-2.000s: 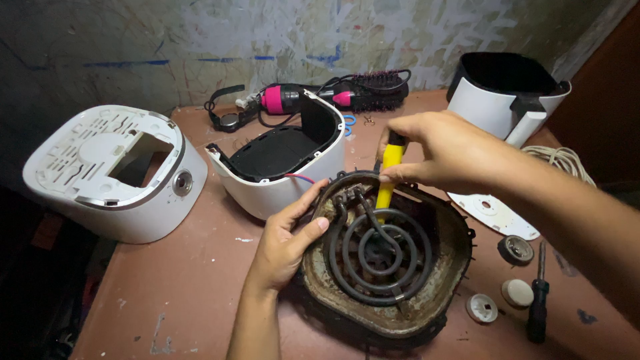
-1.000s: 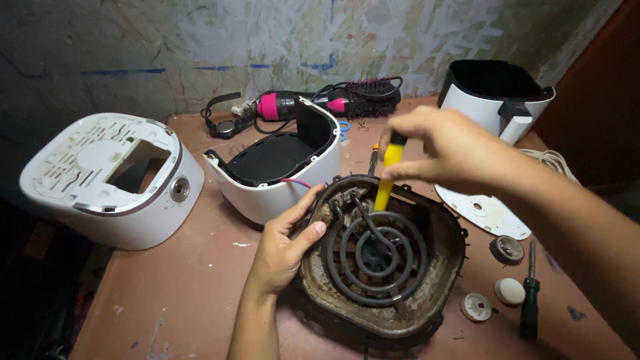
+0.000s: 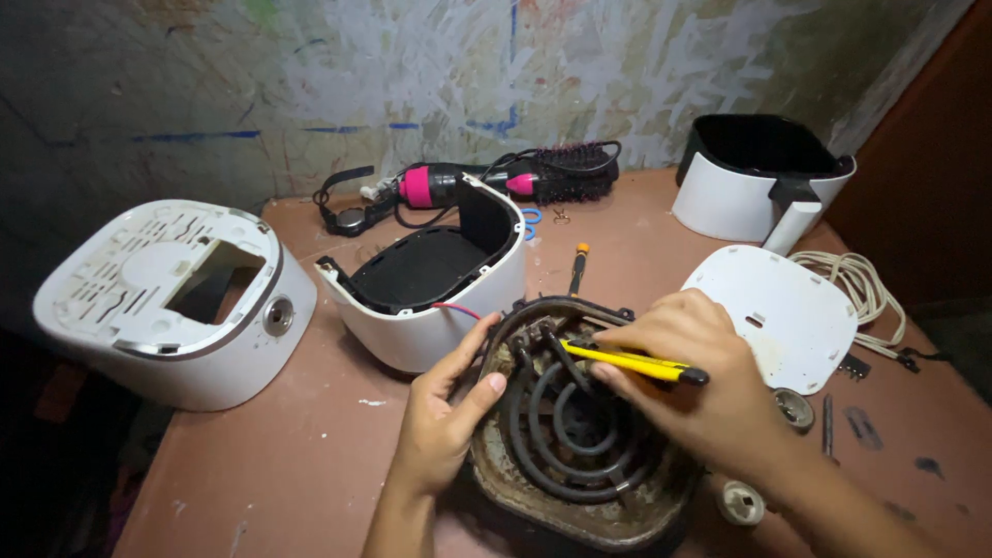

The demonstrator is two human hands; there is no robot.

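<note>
My left hand [image 3: 446,422] grips the left rim of a dirty metal heater housing [image 3: 496,484], which is tilted up on the table. Inside it sits a dark coiled heating element [image 3: 535,434]. My right hand [image 3: 690,364] pinches a yellow, black-ended tool [image 3: 639,363], its kind unclear, lying nearly level across the top of the housing. The far end of the tool meets the element's leads near the top left. Red and blue wires [image 3: 457,308] run behind the housing from a white appliance shell with a black interior [image 3: 434,337].
At left stands a white slotted housing [image 3: 232,364]. Behind lie a hot-air brush [image 3: 465,182], a wristwatch [image 3: 350,221], blue-handled scissors [image 3: 530,223] and a small screwdriver [image 3: 579,267]. To the right are an air fryer basket [image 3: 721,198], a white cover plate [image 3: 783,318], a coiled cord [image 3: 868,291] and knobs [image 3: 740,502].
My right hand has lowered the yellow tool from nearly upright to nearly level, its tip now at the element's leads. My left hand keeps its hold on the rim.
</note>
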